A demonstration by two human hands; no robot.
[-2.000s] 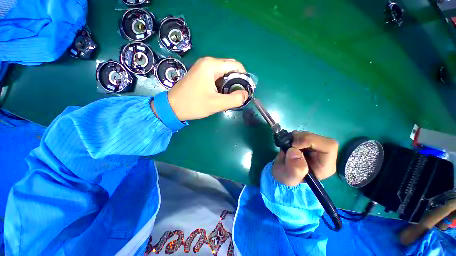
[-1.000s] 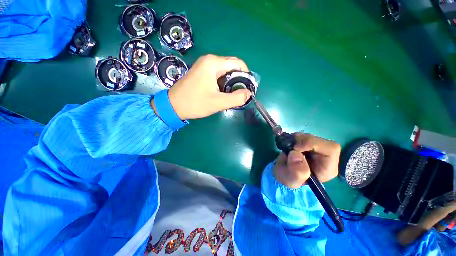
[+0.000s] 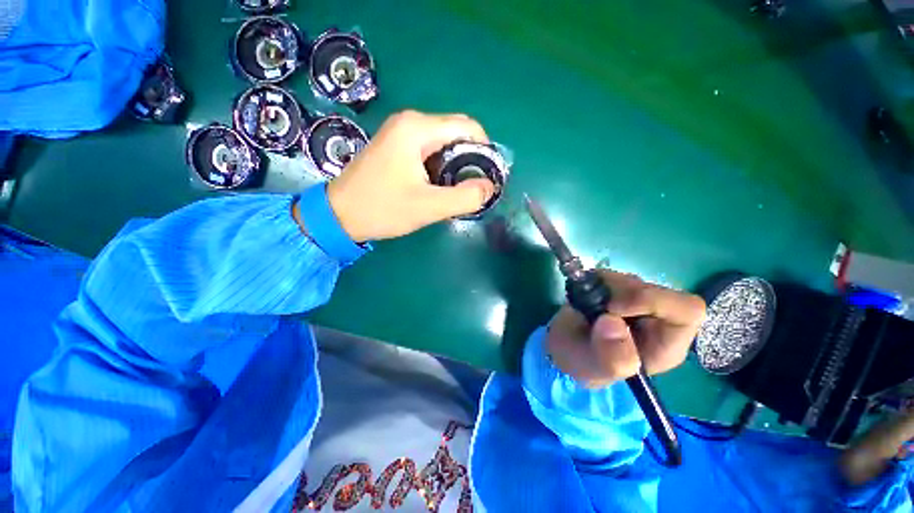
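Observation:
My left hand (image 3: 401,180) holds a round black shell (image 3: 469,172) with a shiny rim and pale centre, thumb over its lower edge. Clear film sticks out at its upper right. My right hand (image 3: 626,326) holds a soldering iron (image 3: 554,238) by its black handle. The iron's tip points up and left, a small gap to the right of the shell and not touching it. The inside of the shell is partly hidden by my thumb.
Several similar shells (image 3: 269,118) stand in a group at upper left on the green mat (image 3: 621,160). A black stand (image 3: 802,356) with a round metal wool cleaner (image 3: 737,323) is at right. Blue cloth (image 3: 75,60) lies at upper left. Another person's hand (image 3: 882,441) shows at lower right.
The soldering iron's tip has moved away from the shell's rim, down and to the right with my right hand. My left hand still holds the shell in nearly the same place.

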